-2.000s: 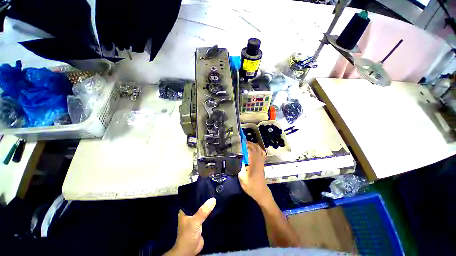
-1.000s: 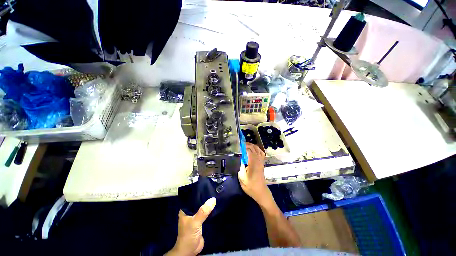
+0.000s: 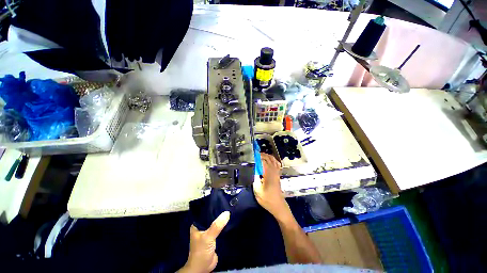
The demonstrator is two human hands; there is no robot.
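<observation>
The button-sewing machine point(image 3: 230, 122) stands on the table with its near end above the dark garment point(image 3: 243, 232), which hangs over the table edge and my lap. A small dark button point(image 3: 234, 202) shows on the cloth just below the machine's near end. My left hand point(image 3: 205, 242) grips the garment, thumb on top, fingers hidden by cloth. My right hand point(image 3: 268, 184) is at the machine's right side beside the blue strip point(image 3: 258, 158), fingertips at the near edge of the button tray point(image 3: 300, 161); whether it holds anything cannot be seen.
A black bottle point(image 3: 264, 69) and a cream box with coloured squares point(image 3: 269, 113) stand behind the tray. A white basket point(image 3: 88, 143) with a blue bag is at left. A thread cone point(image 3: 368, 37) is upper right. A blue crate point(image 3: 400, 234) is lower right.
The view has shifted slightly. Both hands and the garment keep almost the same place at the machine.
</observation>
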